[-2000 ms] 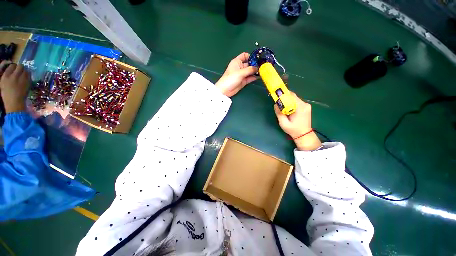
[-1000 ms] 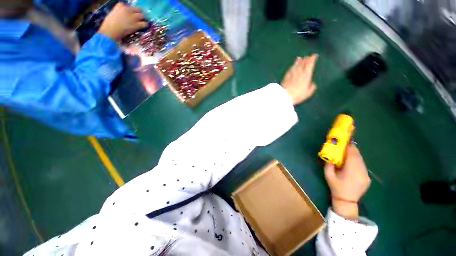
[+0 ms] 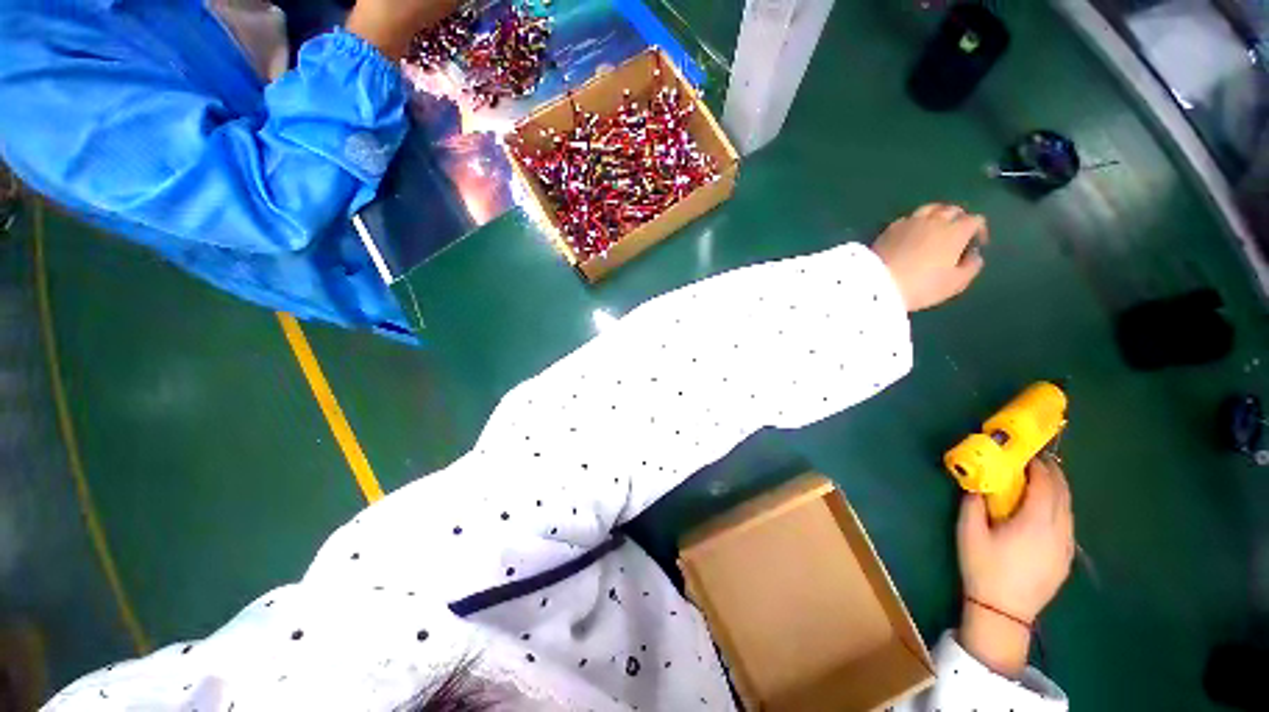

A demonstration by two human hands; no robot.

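Observation:
My right hand (image 3: 1019, 549) holds the yellow electric screwdriver (image 3: 1013, 442) over the green surface at the right; the tool touches no unit that I can see. My left hand (image 3: 932, 255) is above the green surface with its fingers curled; nothing shows in it, but the inside of the fingers is hidden. A small dark round wired unit (image 3: 1044, 162) lies beyond my left hand. Another dark round unit (image 3: 1243, 423) is at the right rim. Black cylindrical housings lie at the top (image 3: 958, 56) and at the right (image 3: 1176, 330).
A shallow cardboard tray (image 3: 807, 598) lies in front of my body. A cardboard box (image 3: 668, 230) of red wired parts stands at upper left, beside a pale metal upright (image 3: 775, 63). A blue sleeve (image 3: 209, 139) of a coworker is at left. A pale rail (image 3: 1183, 118) curves at upper right.
The view has swung right. The screwdriver has come off the round unit that my left hand was holding, and my left hand has let go of it. My left fingers have since curled.

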